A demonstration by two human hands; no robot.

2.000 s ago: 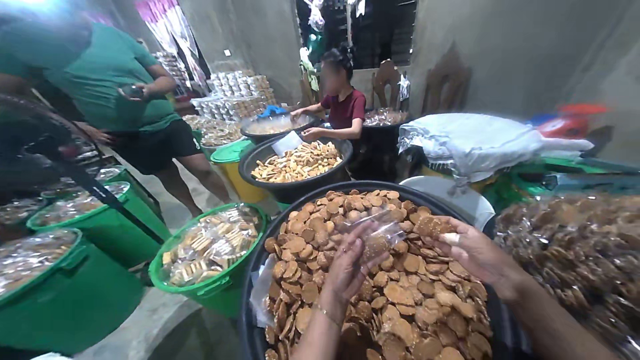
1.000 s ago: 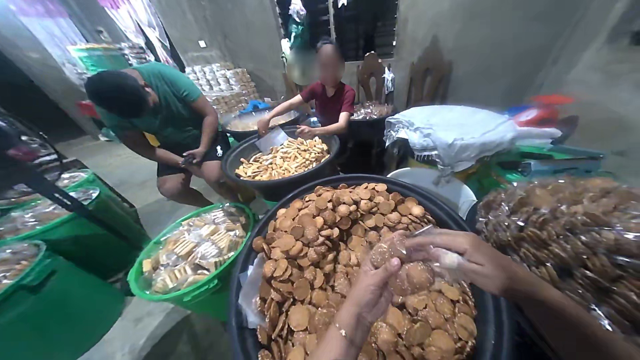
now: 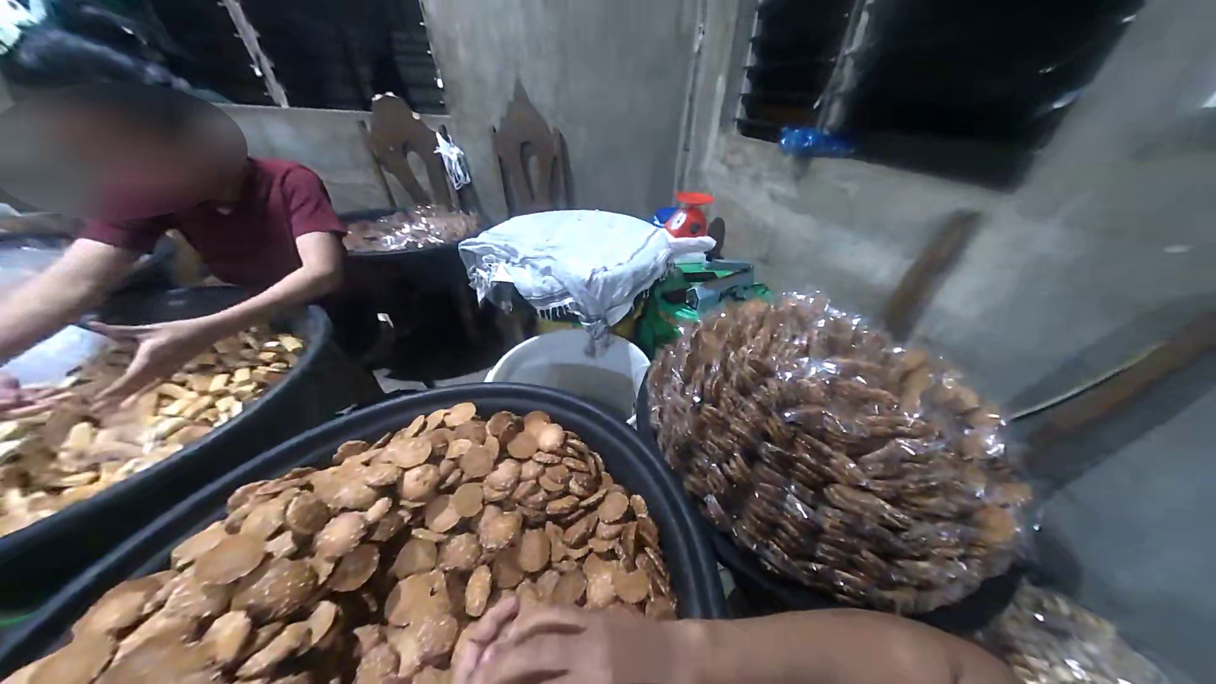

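A heap of round brown biscuits (image 3: 418, 532) fills a large black plastic tub (image 3: 665, 475) in front of me. My right hand (image 3: 570, 646) lies low over the near side of the heap, its forearm crossing the tub's right rim. Its fingers are partly cut off by the lower edge, so what it holds is hidden. My left hand is out of view. To the right, many clear plastic packs of brown biscuits (image 3: 826, 446) are piled high in another dark tub.
At left a co-worker in a maroon shirt (image 3: 256, 228) reaches into a black tub of pale biscuit pieces (image 3: 218, 380). Beyond my tub stand a white basin (image 3: 579, 366), a cloth-covered container (image 3: 570, 252) and a red scale (image 3: 691, 217). More packs (image 3: 1064, 636) lie at lower right.
The view has swung right and closer. Earlier both my hands were together above the heap with a clear plastic bag and biscuits; now only my right hand shows, low in the view.
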